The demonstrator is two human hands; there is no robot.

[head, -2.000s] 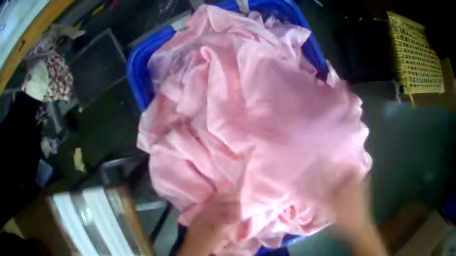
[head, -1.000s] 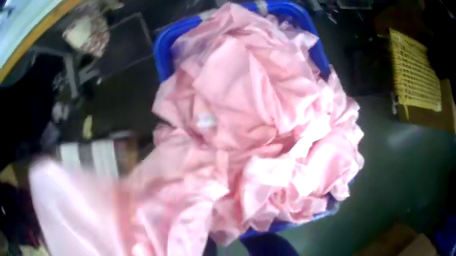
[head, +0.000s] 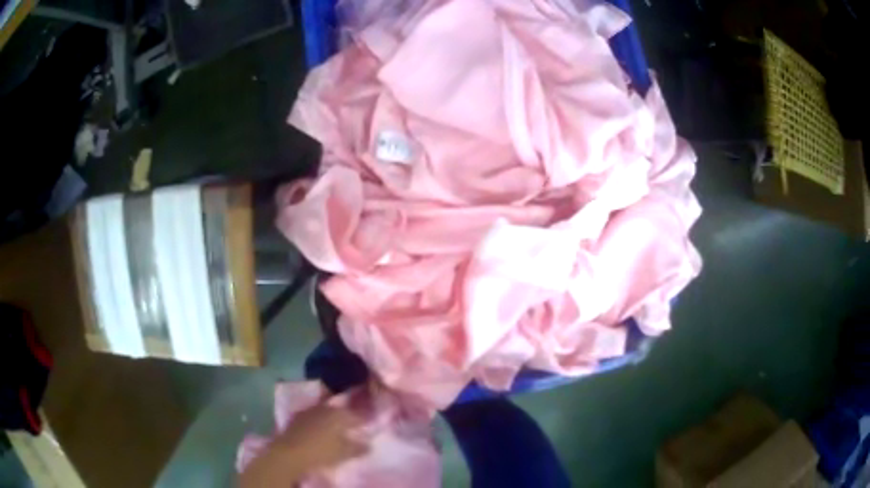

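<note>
A large loose heap of pale-pink cut fabric (head: 515, 200) fills and spills over a blue basket (head: 548, 381) in front of me. A small white label (head: 393, 147) lies on the heap, left of its middle. My left hand (head: 320, 443) is at the bottom edge, partly cut off and blurred, closed on a bunched pink piece (head: 396, 453) just below the basket's near side. My right hand is not in view.
A seat with white strips and a wooden frame (head: 172, 276) stands at the left. A cardboard box (head: 735, 443) is at the lower right, a yellow woven panel (head: 803, 114) at the upper right. Dark metal legs (head: 122, 62) stand upper left. My dark-clad leg (head: 506, 443) is at the bottom.
The view has shifted, so the basket sits higher in it. Pink cloth lifted toward the lower left is now bunched lower down at my left hand. The right hand seen earliest is gone.
</note>
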